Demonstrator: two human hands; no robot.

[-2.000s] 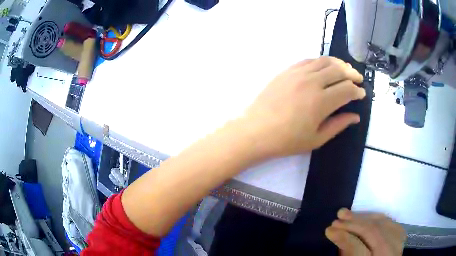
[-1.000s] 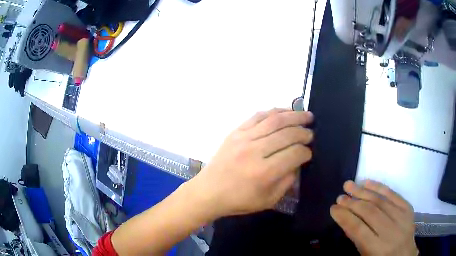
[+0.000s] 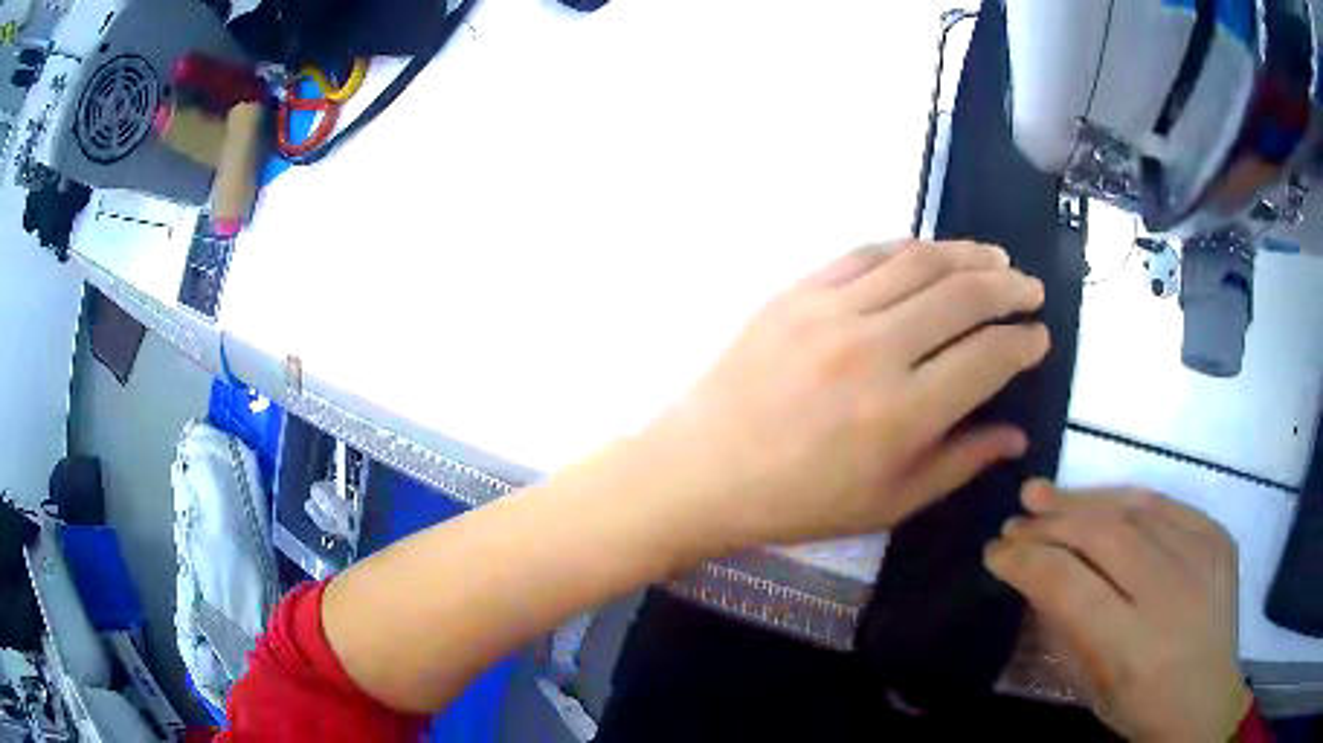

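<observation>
A long black fabric strip (image 3: 1001, 218) runs from under the white sewing machine head (image 3: 1103, 87) down over the table's front edge. Its right edge lies beside the small metal parts at the presser foot. My left hand (image 3: 900, 378) lies palm down across the strip, fingers spread and fingertips on the fabric below the machine head. My right hand (image 3: 1132, 595) is at the strip's right edge near the table front, fingers bent and fingertips touching the fabric. Whether they pinch it is hidden. The strip's lower part looks bunched.
A grey block (image 3: 1216, 312) hangs right of the needle area. A dark flat bar (image 3: 1296, 552) lies far right. A measuring tape (image 3: 421, 468) runs along the front edge. Thread cones (image 3: 237, 174), looped scissors handles (image 3: 308, 124) and a grey vented box (image 3: 124, 102) are far left.
One second ago my left hand was lower, at the strip's left edge; it has moved up and right onto the fabric. My right hand has moved slightly up and right. The view has shifted slightly.
</observation>
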